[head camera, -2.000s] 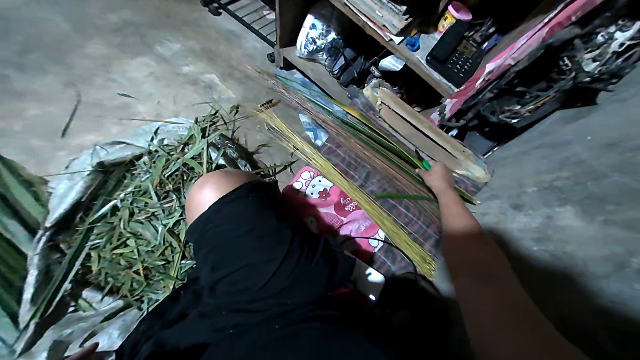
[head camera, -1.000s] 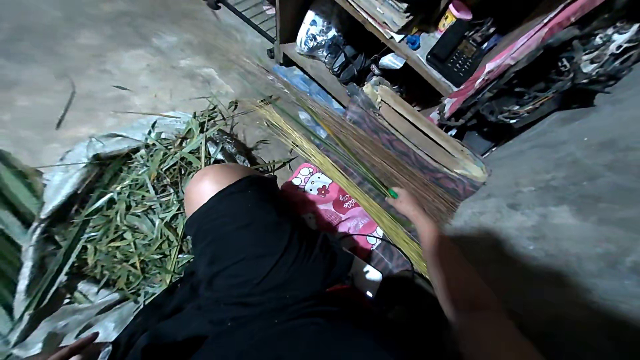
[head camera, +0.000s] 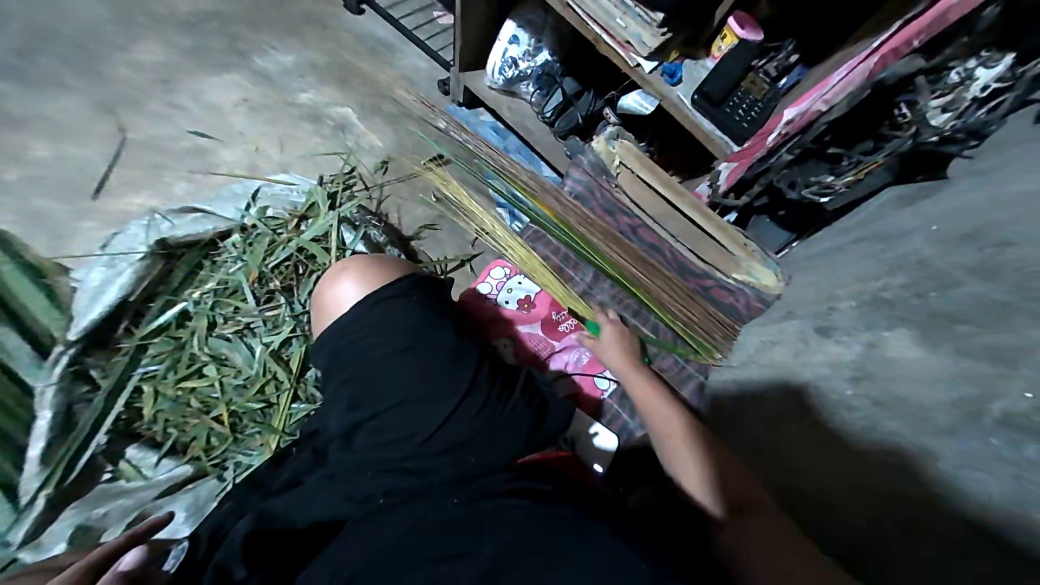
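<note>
My right hand (head camera: 613, 337) is closed around a small bright-green object (head camera: 592, 327), at the lower visible part of a bundle of thin yellowish leaf ribs (head camera: 504, 236). My forearm hides what lies beneath it. Several green ribs (head camera: 581, 244) rest along the near side of a bundle of brown ribs (head camera: 642, 272). Both bundles lie slanting over a dark checked cloth (head camera: 561, 260), and the yellowish one crosses a pink cartoon-printed pad (head camera: 528, 325). At the bottom left edge my left hand (head camera: 122, 556) shows only partly, fingers apart, with nothing visible between them.
Cut green leaves (head camera: 236, 349) are heaped on a whitish sack (head camera: 122, 236) at left. Behind the bundles stands a wooden shelf (head camera: 691, 118) with a black telephone (head camera: 735, 89). A worn padded board (head camera: 691, 219) lies before it. A phone-like object (head camera: 597, 439) rests by my leg.
My right hand has moved left and down from the brown ribs to the yellowish bundle, keeping the bright-green object. More of my left hand shows at the bottom left.
</note>
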